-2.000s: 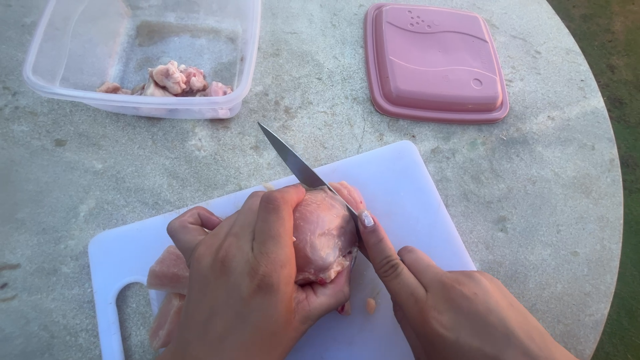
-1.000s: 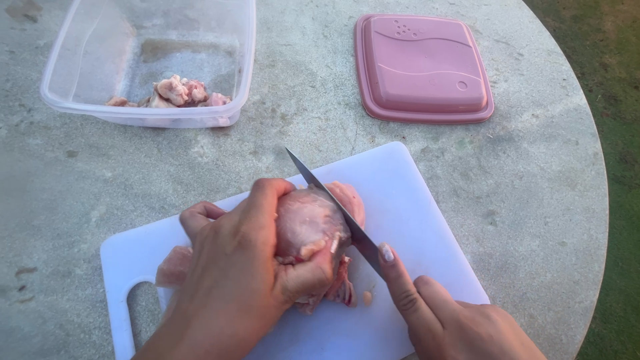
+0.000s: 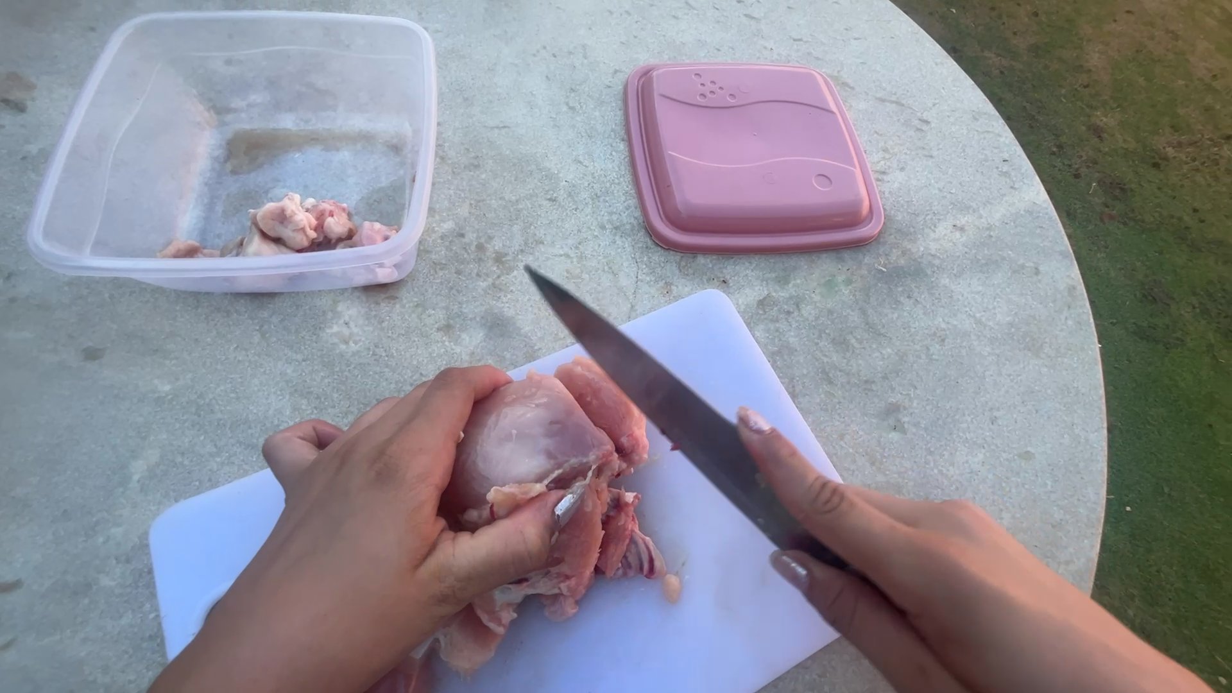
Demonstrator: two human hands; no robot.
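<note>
Raw meat (image 3: 529,433), pink with pale fat, lies on a white plastic cutting board (image 3: 712,606). My left hand (image 3: 385,520) grips it from the left, the thumb pressed on its near side and the fingers around its far side. A cut lobe stands out at the meat's right. In my right hand (image 3: 895,558) is a kitchen knife (image 3: 664,395), the index finger laid along the blade and the tip pointing away to the upper left. The blade is to the right of the meat, over the board. My palm hides most of the handle.
A clear plastic container (image 3: 231,265) at the far left holds several scraps of meat and fat (image 3: 289,226). A pink plastic lid (image 3: 760,144) lies beyond the board. All stand on a round stone-like table (image 3: 962,337), whose edge curves down the right side, with grass (image 3: 1165,385) past it.
The knife has moved off the meat to the right; one second ago its blade lay across it. More of the meat's cut side now shows under my left thumb.
</note>
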